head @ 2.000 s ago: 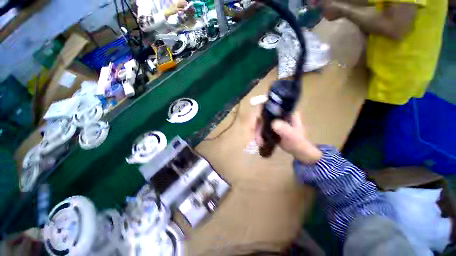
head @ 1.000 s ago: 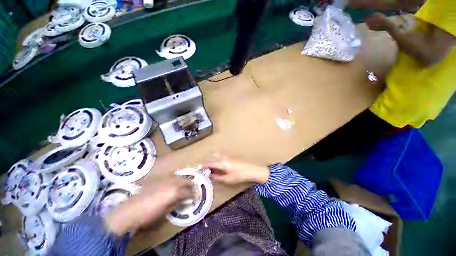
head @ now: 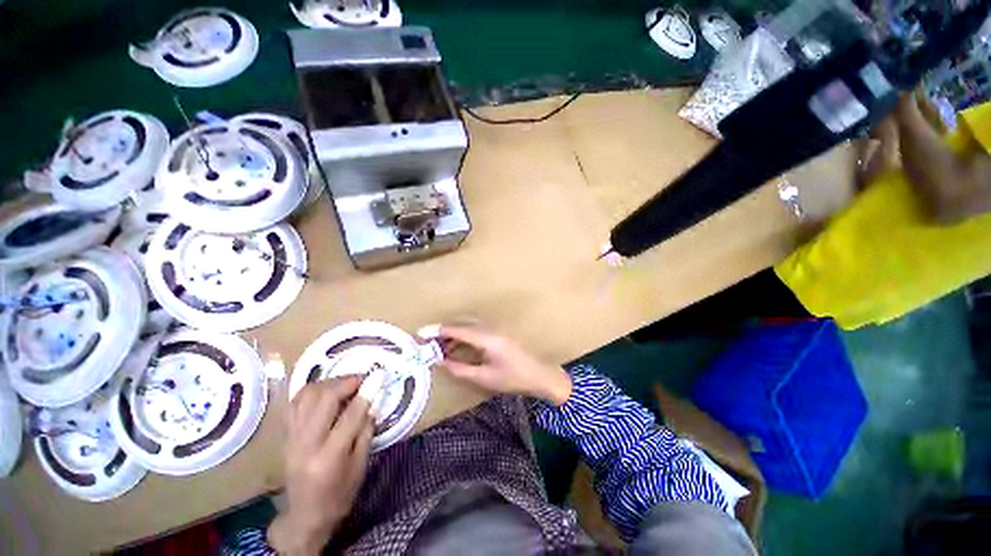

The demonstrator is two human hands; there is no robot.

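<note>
A white lamp base, a round disc with dark curved slots, lies on the cardboard-covered bench in front of me. My left hand is over its near-left part, fingertips closed on a small white part above the disc. My right hand pinches the small white tab at the disc's right rim. The black electric screwdriver hangs over the bench at the right, in neither hand, its thin bit pointing down-left.
Many lamp bases are piled at left. The grey screw feeder stands behind the disc. More bases lie on the green conveyor. A bag of small parts, a person in yellow and a blue crate are at right.
The right hand let go of the screwdriver it held two seconds ago. Since one second ago, both hands remain at the disc, and the screwdriver now hangs in view farther right. The view has shifted.
</note>
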